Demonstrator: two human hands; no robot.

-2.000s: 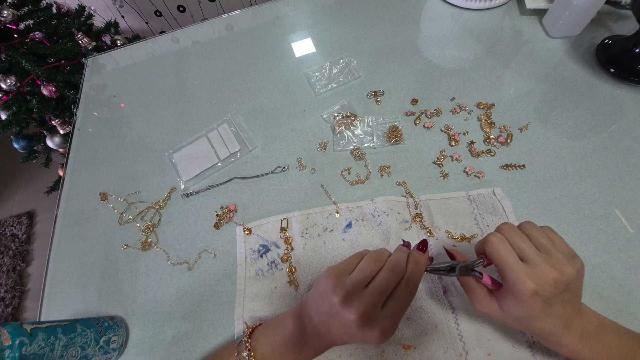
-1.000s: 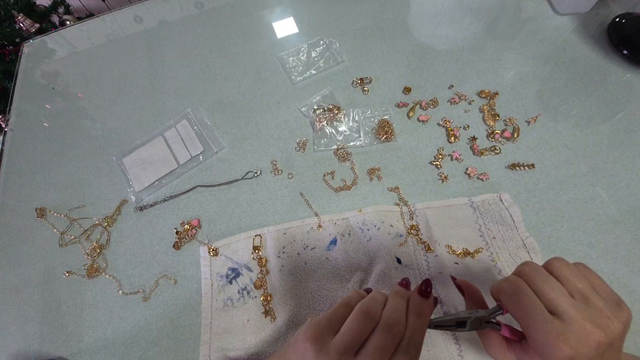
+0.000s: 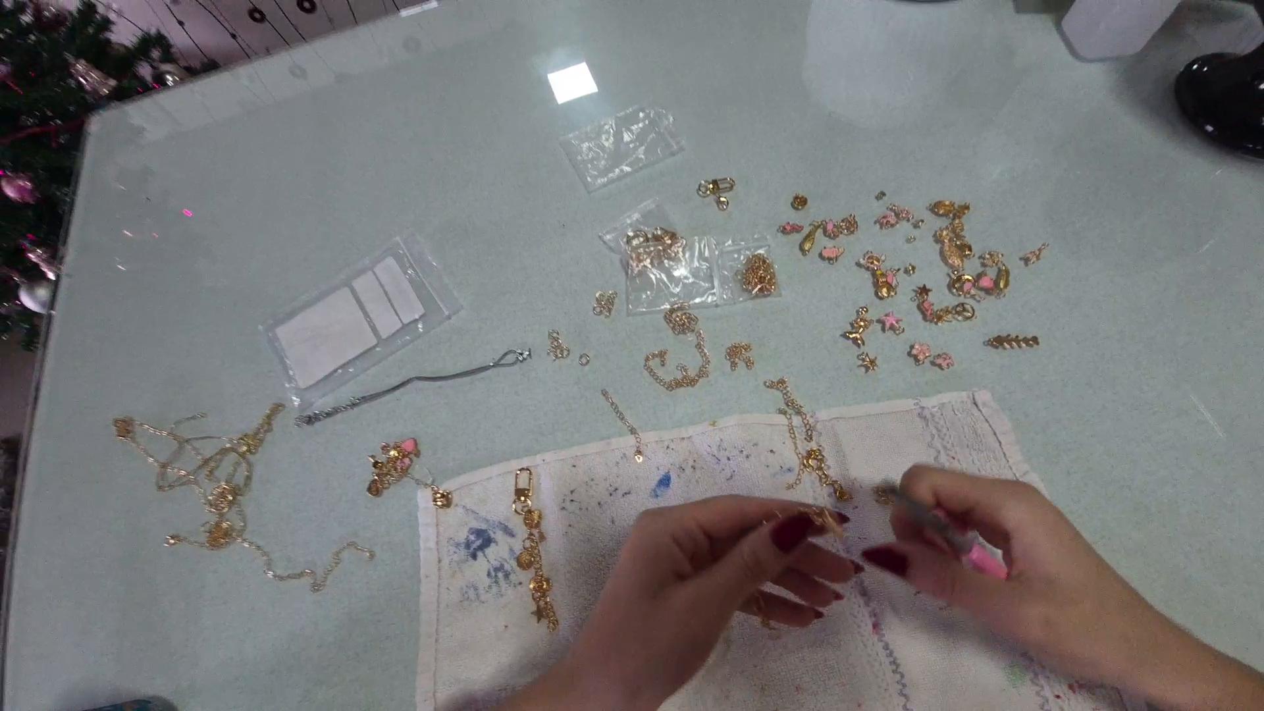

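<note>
My left hand (image 3: 726,583) pinches a small gold chain piece (image 3: 825,520) between thumb and forefinger, over a paint-stained white cloth (image 3: 632,523). Just right of it, my right hand (image 3: 987,573) holds jewelry pliers with pink handles (image 3: 983,560); their metal jaws are blurred and point up and left. On the cloth a gold charm strand with a clasp (image 3: 533,563) lies left of my left hand. A gold chain with charms (image 3: 812,459) crosses the cloth's upper edge above my hands. Another small gold piece (image 3: 884,494) is partly behind the pliers.
Gold and pink charms (image 3: 918,286) are scattered at upper right. Small plastic bags (image 3: 671,276) and gold chain lengths (image 3: 681,365) lie mid-table. A bag with white cards (image 3: 341,326), a grey cord (image 3: 425,378) and tangled gold chains (image 3: 212,484) lie left. A black object (image 3: 1224,104) stands top right.
The pliers have moved away from the fingertips of my left hand and now point up and left. My left hand has turned, and the gold piece in its fingers shows.
</note>
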